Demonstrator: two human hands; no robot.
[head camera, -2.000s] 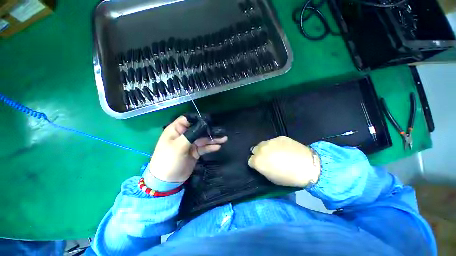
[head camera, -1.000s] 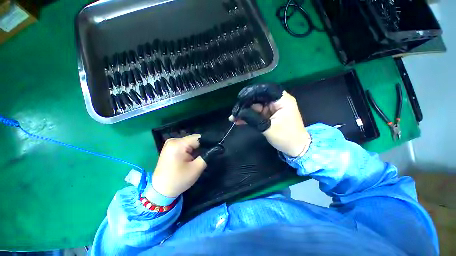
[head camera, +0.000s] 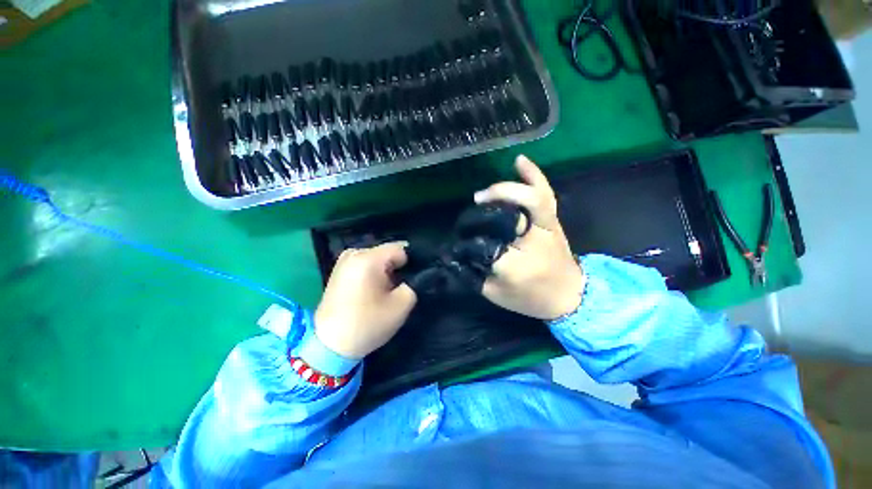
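Observation:
My left hand (head camera: 368, 298) and my right hand (head camera: 531, 253) meet over the black parts tray (head camera: 626, 220), with black finger cots on several fingertips. Thumb and fingers of both hands are pinched together at one spot. The work piece between them is hidden by the dark cots; a thin metal rod showed there a second ago. Two fingers of my right hand stick out, away from the pinch. Thin dark slivers lie in the tray's left compartment, partly under my hands.
The steel tray (head camera: 382, 179) with rows of black-bodied units stands beyond the hands. Cutters (head camera: 751, 234) lie right of the parts tray, a black bin (head camera: 736, 72) at upper right, a black cable (head camera: 595, 43) beside it. The blue cord (head camera: 172, 250) runs left from my wrist.
My right hand has come up from the black tray to my left hand, and the pinched fingers are now closer together. The thin rod seen between them no longer shows.

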